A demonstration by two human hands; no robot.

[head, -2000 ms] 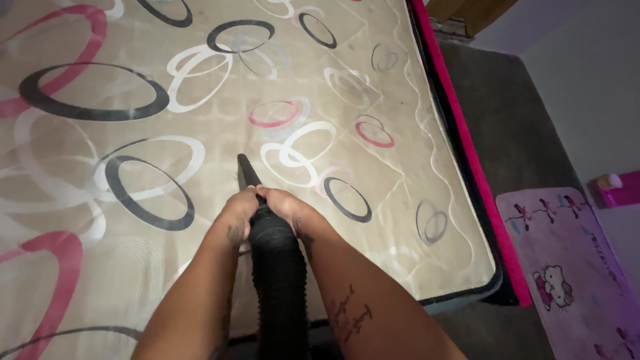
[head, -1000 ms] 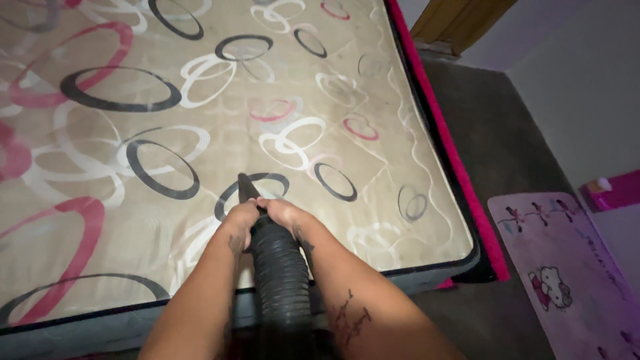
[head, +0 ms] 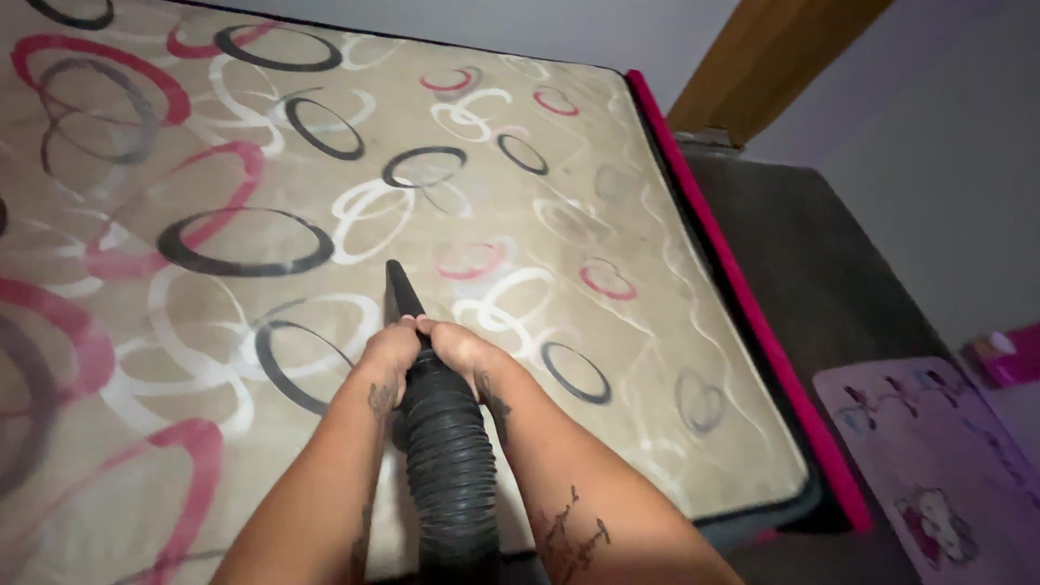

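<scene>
Both of my hands grip a black vacuum nozzle (head: 402,288) where it joins a ribbed black hose (head: 451,455). My left hand (head: 394,353) wraps it from the left and my right hand (head: 467,349) from the right, with the fingertips meeting on top. The narrow tip points away from me, over the middle of a beige mattress (head: 520,211) printed with black, pink and white rings. Whether the tip touches the fabric cannot be told. The hose runs back between my forearms and out of the bottom of the view.
A bright pink bed edge (head: 731,276) runs along the mattress's right side. Beyond it are dark floor (head: 812,252), a pink mat with a cartoon cat figure (head: 902,455), a pink object (head: 1007,357) and a wooden post (head: 772,65). A wall borders the far end.
The view has shifted toward the mattress's far end, where its far edge and the wall now show. My hands have kept hold of the nozzle, which has moved over the mattress away from the near edge.
</scene>
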